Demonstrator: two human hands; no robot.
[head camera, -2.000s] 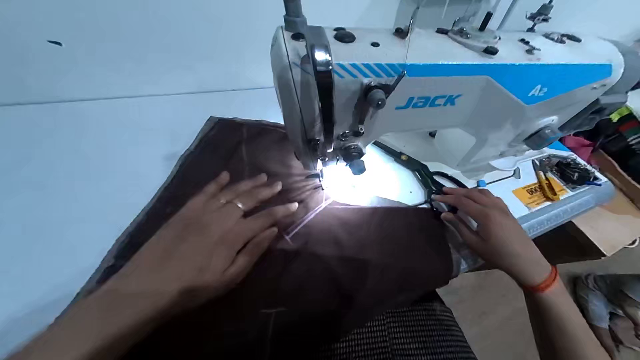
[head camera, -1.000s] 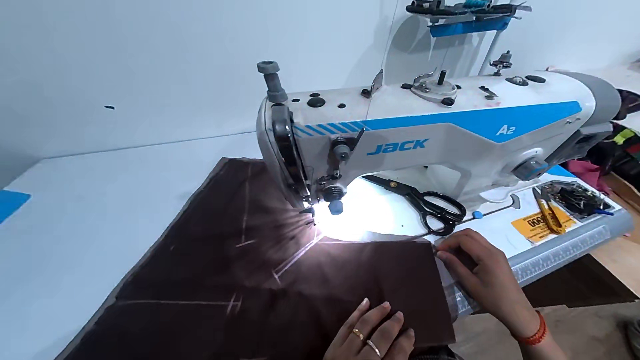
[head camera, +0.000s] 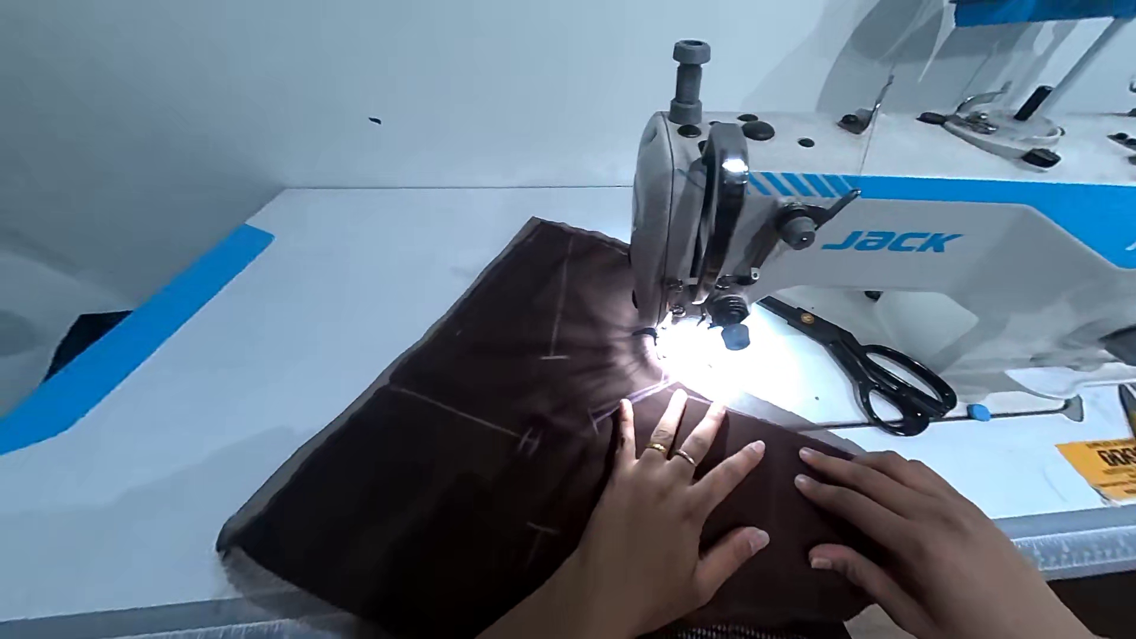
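Dark brown fabric (head camera: 426, 461) with chalk lines lies on the white table, its upper right edge running under the lit needle area of a Jack sewing machine (head camera: 896, 240). My left hand (head camera: 666, 506), with two rings, rests flat on the fabric just below the needle, fingers spread and pointing toward it. Near the fabric's right edge, my right hand (head camera: 905, 524) lies palm down with its fingertips on the cloth. Neither hand grips anything. Glare hides the needle and presser foot.
Black-handled scissors (head camera: 896, 382) lie on the machine bed behind my right hand. Farther right are a small screwdriver-like tool (head camera: 1021, 413) and a yellow card (head camera: 1100, 466) bearing print. A blue strip (head camera: 142, 337) edges the table at left, and a wall stands behind.
My left hand has moved up the fabric toward the needle from the near edge. My right hand has come off the fabric's right corner and onto the cloth. The view has swung left.
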